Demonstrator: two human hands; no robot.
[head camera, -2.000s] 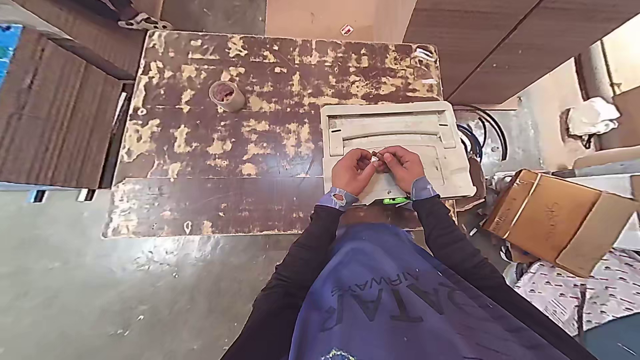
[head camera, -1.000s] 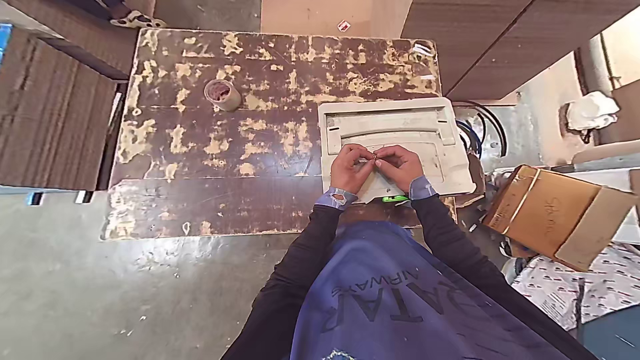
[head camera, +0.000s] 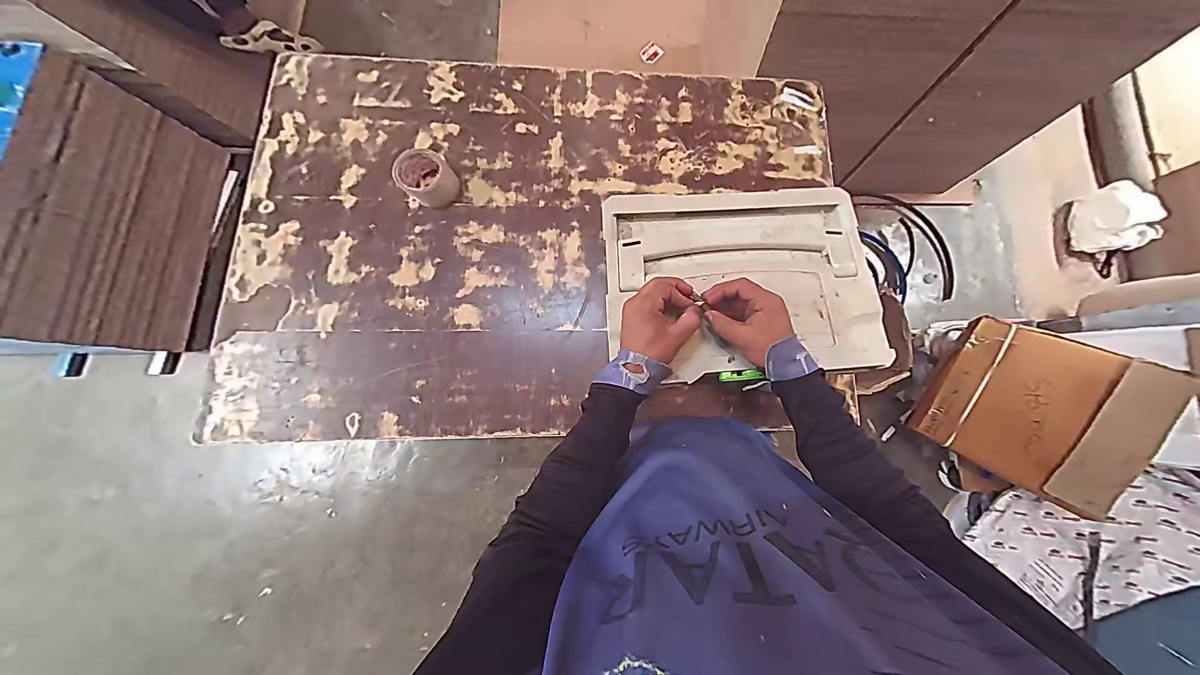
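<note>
My left hand (head camera: 659, 321) and my right hand (head camera: 752, 323) meet over a beige moulded plastic panel (head camera: 858, 319). Between the fingertips of both is a small object (head camera: 697, 299), mostly covered and too small to identify. The panel lies on a worn brown table (head camera: 506, 375), near its right end. A bright green object (head camera: 742, 375) shows at the panel's near edge, between my wrists. Left of the panel, a round tub (head camera: 427, 178) with reddish contents stands on the table.
Stacked brown boards (head camera: 112, 206) stand at the left, large brown panels (head camera: 900, 84) at the upper right. A cardboard box (head camera: 1041, 403), cables (head camera: 914, 244) and a white bundle (head camera: 1116, 217) lie at the right. Another person's foot (head camera: 270, 37) shows at the top left.
Both hands stay together over the panel, with small shifts of the fingers around the small object. The panel and the tub have not plainly moved.
</note>
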